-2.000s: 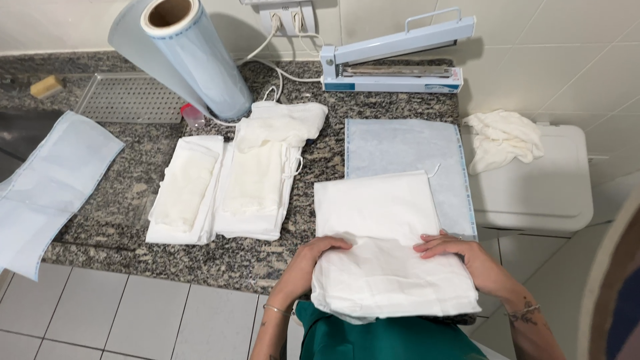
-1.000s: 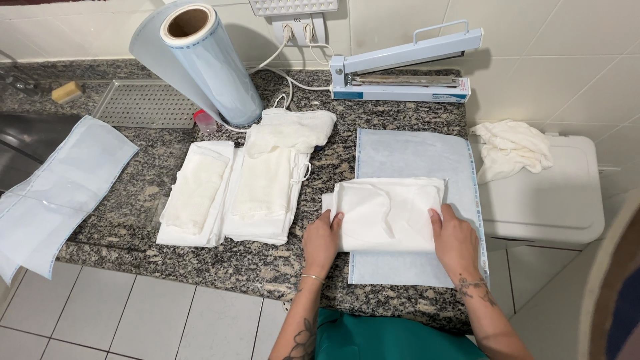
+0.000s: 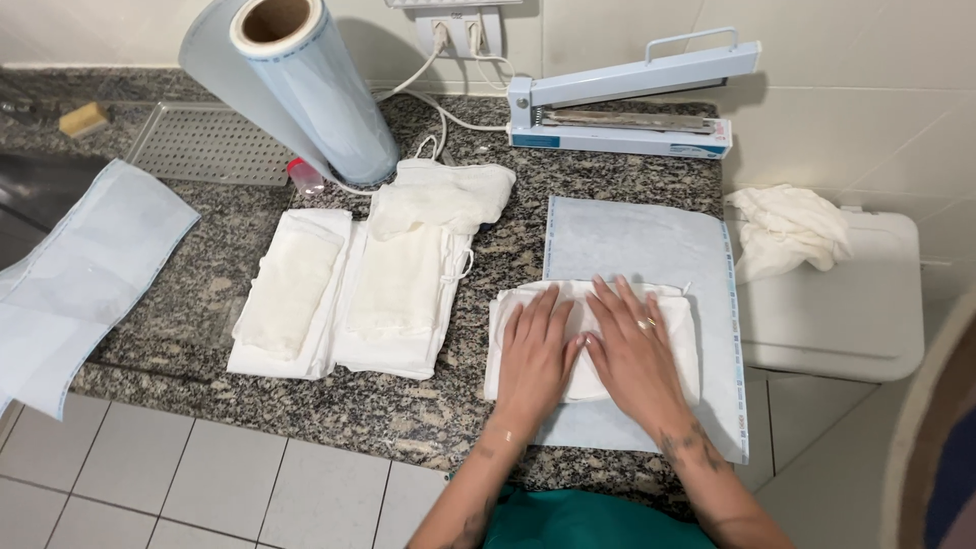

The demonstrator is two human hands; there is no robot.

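Observation:
A folded white cloth (image 3: pixel 595 385) lies across a light blue sterilization pouch (image 3: pixel 633 236) on the granite counter. Both my palms rest flat on the cloth, my left hand (image 3: pixel 537 351) on its left half and my right hand (image 3: pixel 633 343), with a ring, on its right half. The thumbs nearly meet, and neither hand grips anything. To the left lie two folded white cloth stacks, each topped with cream gauze: the nearer to me (image 3: pixel 438 305) has a bunched piece and ties at its top, the other (image 3: pixel 290 290) is flat.
A roll of pouch film (image 3: pixel 328 99) stands at the back beside a perforated metal tray (image 3: pixel 210 149) and a small red-capped container (image 3: pixel 305 177). An impulse heat sealer (image 3: pixel 621 137) sits back right. Another pouch (image 3: pixel 99 267) overhangs the counter's left. Crumpled cloth (image 3: pixel 789 229) lies on a white bin lid (image 3: pixel 854 305).
The cloth, held at its sides one second ago and more loosely folded before that, now lies on the pouch. My hands have moved from its edges onto its top.

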